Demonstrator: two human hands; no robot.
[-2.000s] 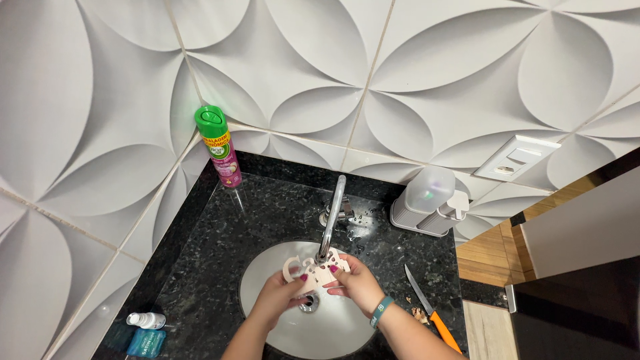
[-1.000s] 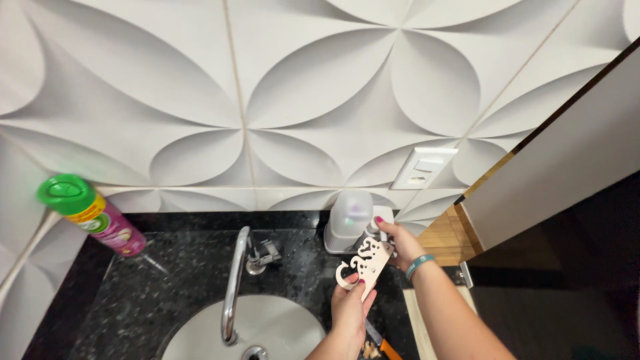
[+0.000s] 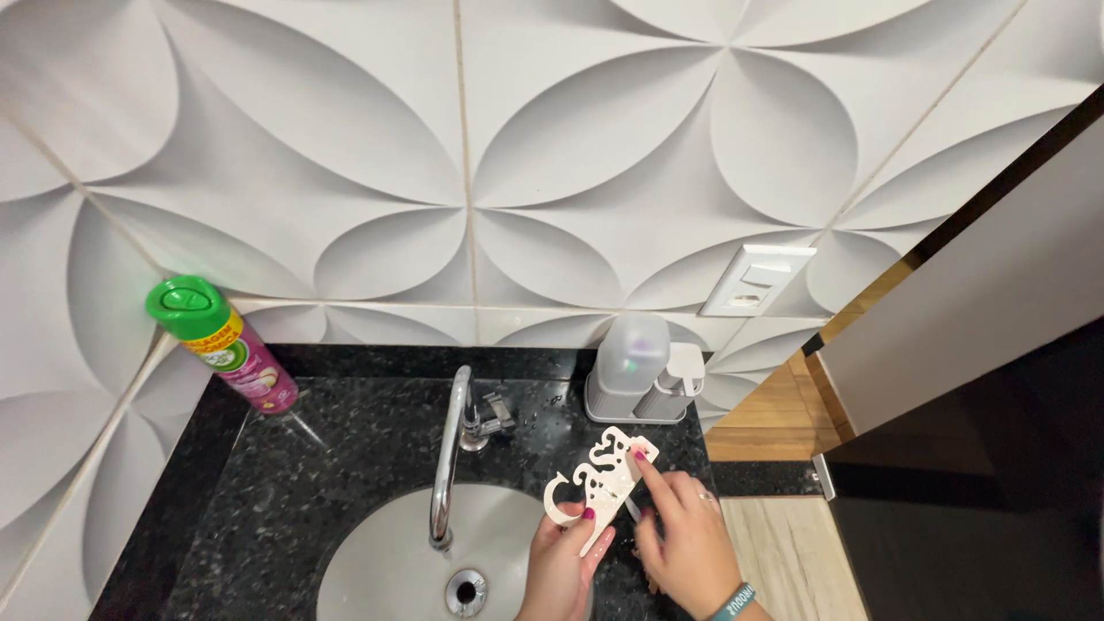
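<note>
A flat white cut-out piece with curled, letter-like shapes (image 3: 611, 490) is tilted over the counter at the basin's right edge. My left hand (image 3: 565, 561) grips its lower end between thumb and fingers. With its index fingertip, my right hand (image 3: 690, 539) touches the upper right end of the piece; a ring and a teal wristband show on this hand and wrist. Part of a knife blade (image 3: 634, 509) shows behind the piece, and the rest of the knife is hidden by my right hand. Some small brown bits lie beside that hand.
A chrome faucet (image 3: 448, 457) arches over the white basin (image 3: 388, 552). Behind it on the black granite counter (image 3: 345, 431) stand a soap dispenser set (image 3: 642, 379) and, at left, an air freshener can (image 3: 228, 345). A white outlet plate (image 3: 757, 280) is on the tiled wall.
The cut-out piece has moved from over the basin to its right side. My right hand has gone from holding the piece to resting a fingertip on it. The view has swung right.
</note>
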